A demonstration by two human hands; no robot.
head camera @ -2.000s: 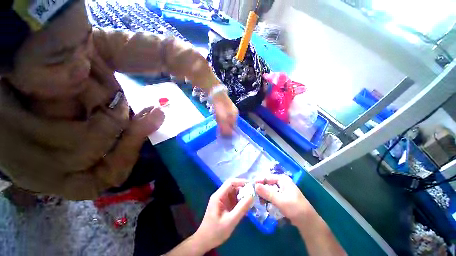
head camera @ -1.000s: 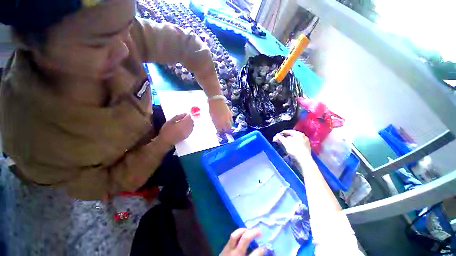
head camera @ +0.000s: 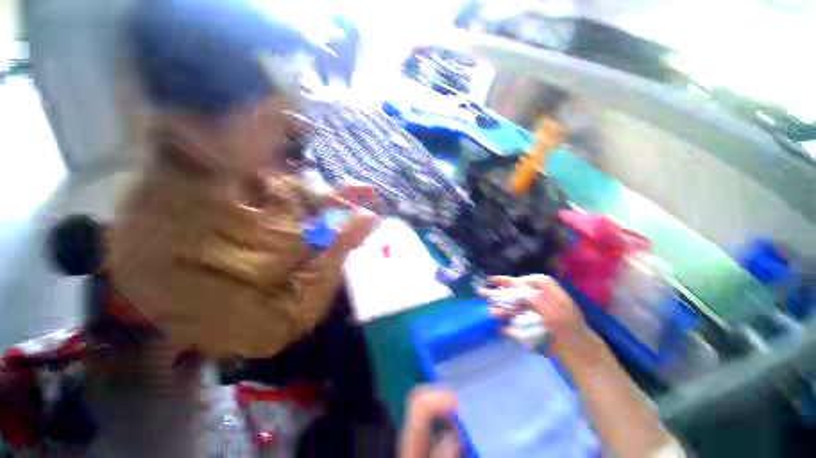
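The frame is blurred. My right hand point(head camera: 548, 313) is over the far right edge of the blue tray, its fingers closed around a small grey-white piece point(head camera: 528, 327), perhaps a figurine. My left hand point(head camera: 431, 419) is at the tray's near left side, curled and partly cut off by the bottom edge; whether it holds anything cannot be told. The blue plastic tray point(head camera: 456, 333) has a white paper liner point(head camera: 523, 402) inside; its near end is out of the picture.
A seated person in a brown jacket point(head camera: 215, 268) is at the left, hands raised. A white sheet point(head camera: 398, 268) with a red spot lies before them. Beyond the tray are a black plastic bag point(head camera: 505, 215), a yellow-orange tool point(head camera: 539, 154), a pink-red bag point(head camera: 595, 255) and rows of figurines point(head camera: 376, 161).
The view has swung, shifting most things. My right hand now has a grey-white piece in its fingers beside the tray. The neighbour's reaching hand has drawn back from the sheet's edge.
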